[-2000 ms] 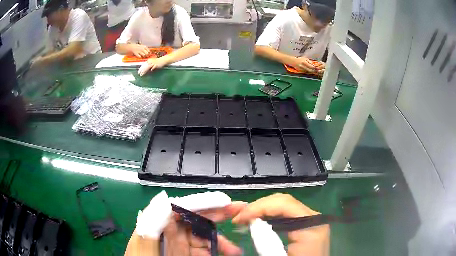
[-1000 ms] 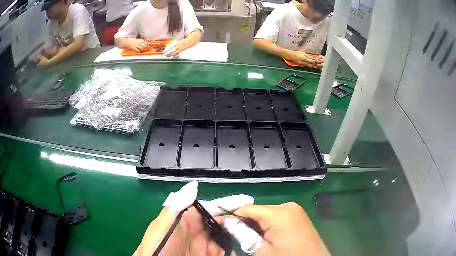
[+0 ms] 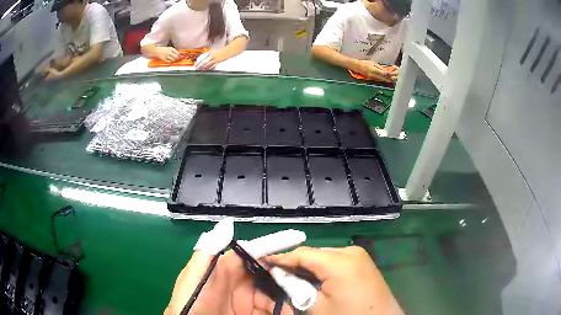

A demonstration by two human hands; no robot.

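My left hand, with white finger cots on the thumb and a finger, holds a black phone middle frame at the bottom centre, tilted, one thin rail running down to the left. My right hand, with a white finger cot, is closed at the frame's right side. Dark tweezers show only in part between its fingers; their tips are hidden. The right hand covers part of the frame.
An empty black blister tray lies ahead. Left of it is a crinkled clear plastic pile. Another black tray is at lower left, a frame beside it. A white post stands right. People sit opposite with orange trays.
My hands have come together and the right hand has turned over the frame. Loose frames on the far green surface have shifted right; the lower-left frame has moved left.
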